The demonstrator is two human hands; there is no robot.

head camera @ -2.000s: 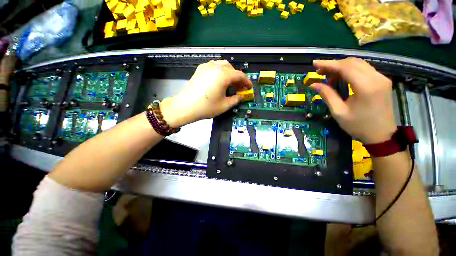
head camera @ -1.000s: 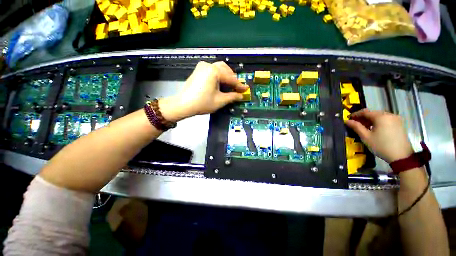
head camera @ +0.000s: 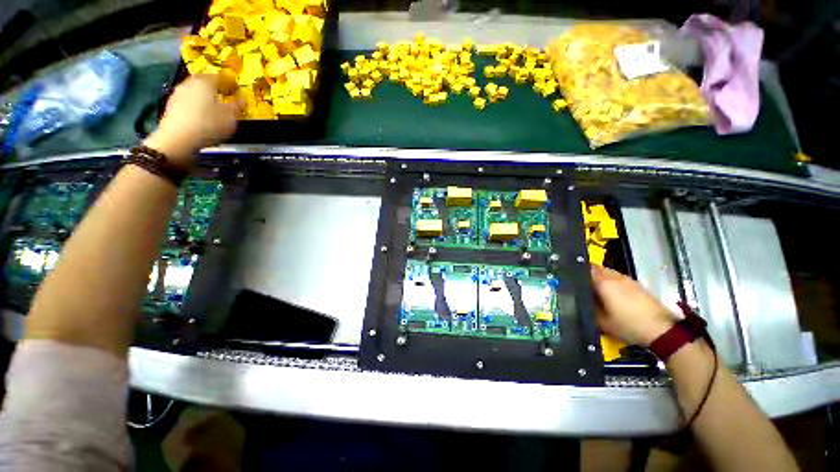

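My left hand (head camera: 201, 112) is at the near left edge of the black parts tray on the bench, touching the large yellow blocks (head camera: 267, 55); its fingertips are hidden among them. My right hand (head camera: 619, 300) is over the black tray (head camera: 635, 267) on the line, beside the carrier frame's right edge; its fingertips are partly hidden. The black carrier frame (head camera: 479, 358) holds green circuit boards (head camera: 442, 323). The upper boards bear several large yellow blocks (head camera: 504, 231) and small yellow blocks (head camera: 463, 224). The lower boards bear small yellow blocks only.
Loose small yellow blocks (head camera: 424, 69) lie on the green mat, with a bag of small capacitors (head camera: 626, 88) and a pink cloth (head camera: 732, 69) to the right. A blue-tinted bag (head camera: 83, 97) is far left. Another carrier frame (head camera: 216, 241) and a black flat object (head camera: 281, 321) are left.
My left hand has left the upper-left board and reached to the bench tray; a large yellow block stays on that board. My right hand remains at the line tray. The view has shifted.
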